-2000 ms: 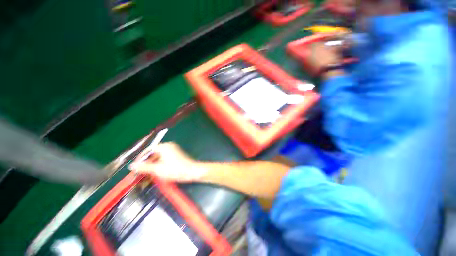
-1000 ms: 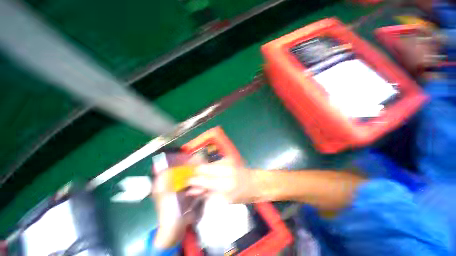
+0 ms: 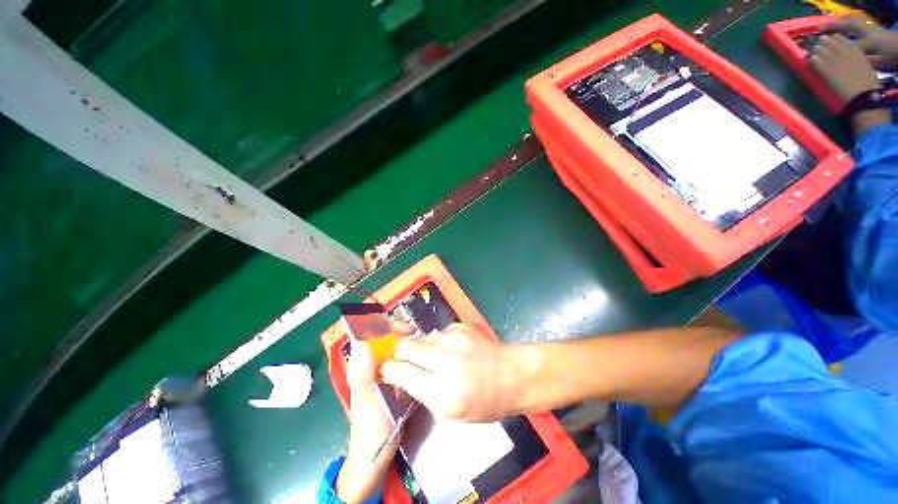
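Observation:
A tablet with a white panel [image 3: 461,451] lies in a red-orange foam frame [image 3: 563,455] in front of me. My left hand [image 3: 364,404] holds a flat silver battery [image 3: 366,323] with a dark top strip, tilted above the tablet. My right hand [image 3: 445,372] is at its side, fingers on a yellow patch [image 3: 381,347] near its top. Thin tweezers [image 3: 396,431] stick out below my right hand. My hands hide much of the battery and the tablet's middle.
Stacked foam frames with a tablet [image 3: 704,148] stand at right. A clear battery tray [image 3: 148,453] is at lower left, a white backing paper [image 3: 284,386] beside the left hand. A pale post [image 3: 197,177] meets the chipped rail [image 3: 295,320]. A coworker's hands [image 3: 849,67] work at upper right.
Two seconds ago my right hand was at the tablet's far edge, with no left hand visible. Since one second ago both hands stay on the battery, and the tweezers now show. The view has shifted left.

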